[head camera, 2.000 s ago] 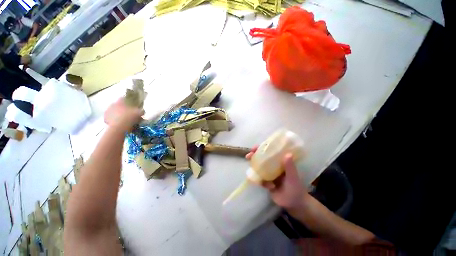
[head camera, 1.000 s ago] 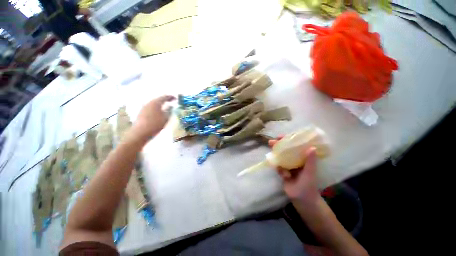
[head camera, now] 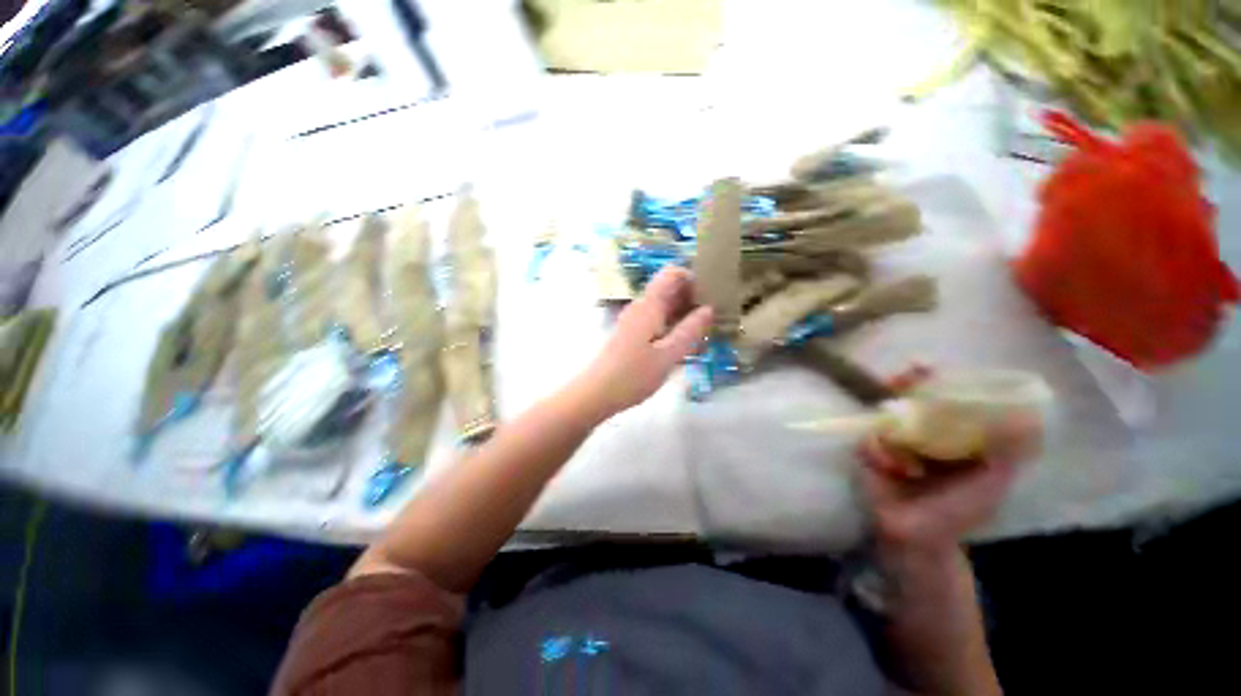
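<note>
My left hand point(head camera: 647, 347) is at the left edge of the tab pile point(head camera: 817, 245). Its fingertips close on a tan strap tab point(head camera: 719, 252), which lies upright across the heap with its blue-wrapped end toward me; blur hides the exact grip. My right hand point(head camera: 946, 476) holds the cream glue bottle point(head camera: 973, 412) at the right of the pile, its pale nozzle pointing left. Rows of tan tabs point(head camera: 408, 326) with blue ends lie at the left. A brown handle point(head camera: 837, 370) sticks out from under the pile.
A whitish shiny bundle point(head camera: 313, 394) lies on the tab rows. A red plastic bag point(head camera: 1130, 245) stands at the right. Yellow-green strips point(head camera: 1116, 55) lie at the far right, and a tan panel point(head camera: 626, 34) at the far side. The table's near edge runs just before my apron.
The view has swung left, showing more of the tab rows. My left hand has moved from the table left of the pile onto a tab. My right hand still holds the bottle.
</note>
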